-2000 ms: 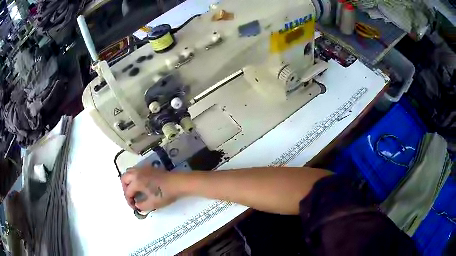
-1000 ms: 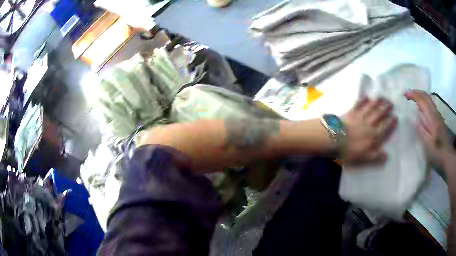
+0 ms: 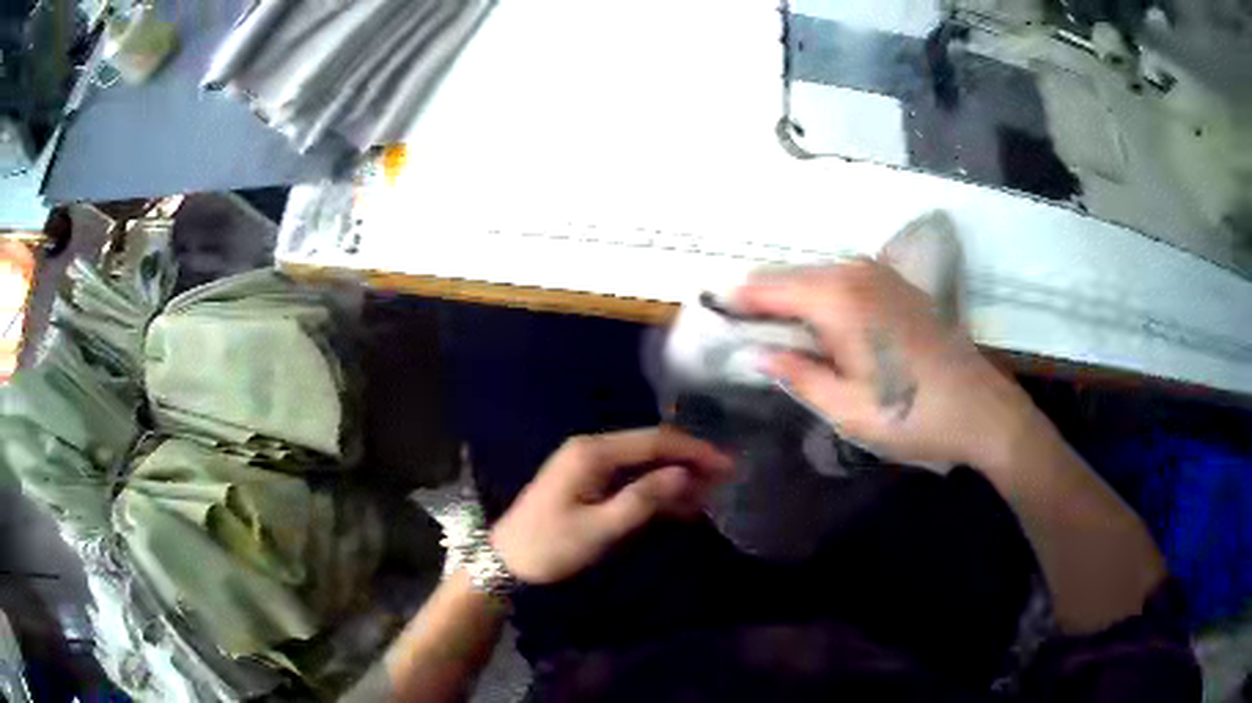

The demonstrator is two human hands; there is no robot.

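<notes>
My right hand (image 3: 886, 364) is over the table's front edge, its fingers closed on a blurred pale grey cloth piece (image 3: 696, 346). Part of pale cloth also shows behind the hand. A small dark tip shows at its fingers; I cannot tell what it is. My left hand (image 3: 604, 501), with a metal watch band at the wrist, is lower and to the left, fingers curled and blurred. I cannot tell whether it holds anything. The sewing machine's steel plate and dark patch (image 3: 982, 137) are at the upper right.
A stack of grey cut pieces (image 3: 350, 69) lies at the table's upper left, beside a dark grey board (image 3: 179, 137). Tied light green bundles (image 3: 247, 378) are heaped left of the table. The white table (image 3: 590, 165) has a wooden front edge. Blue plastic (image 3: 1208, 508) shows at the right.
The view has swung back toward the machine. The cloth that lay flat under both hands on the table is now at my right hand, over the edge; my left hand is off the table.
</notes>
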